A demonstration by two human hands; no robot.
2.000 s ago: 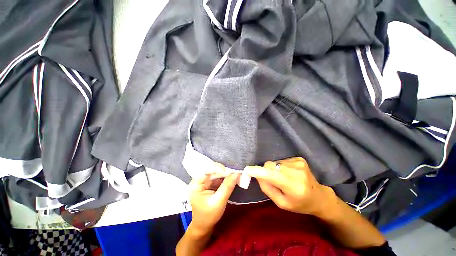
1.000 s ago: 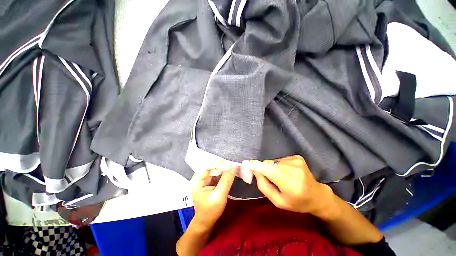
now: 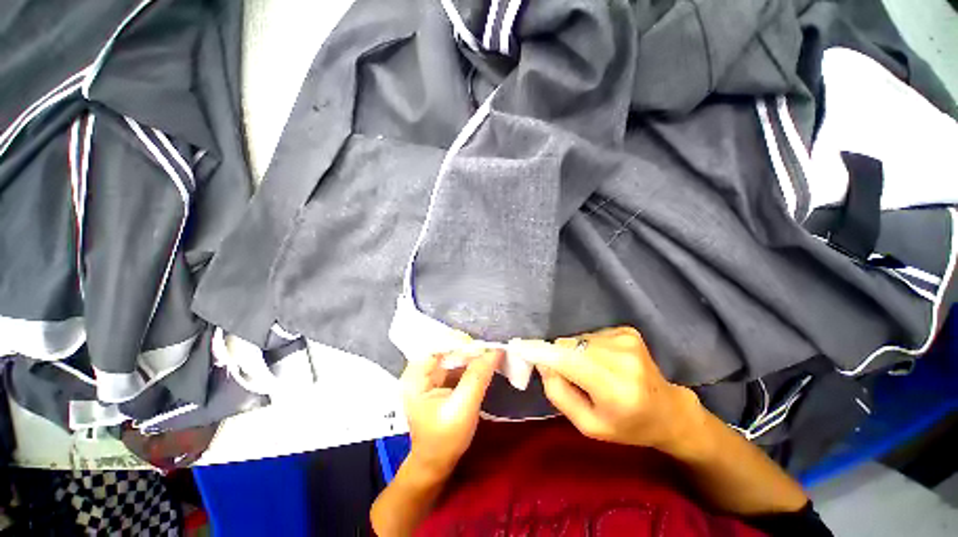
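Observation:
A grey garment [image 3: 488,246] with white trim lies spread over the table in front of me. A narrow part of it with a white band [image 3: 418,329] at its end comes down to the near edge. My left hand [image 3: 443,396] pinches this white band between thumb and fingers. My right hand [image 3: 604,383] pinches the same band just to the right, fingertips almost touching the left ones. A small white fold hangs below the fingertips. Whether a needle or thread is in the fingers cannot be seen.
A second grey garment [image 3: 126,231] with white stripes lies at the left. A white panel [image 3: 882,131] with a dark tab [image 3: 860,205] is at the upper right. Blue plastic [image 3: 252,501] shows below the white table's near edge [image 3: 315,446], and more at the right.
Both hands stay at the white band with only small finger movements. The right fingertips have shifted slightly along it, and the view has moved a little.

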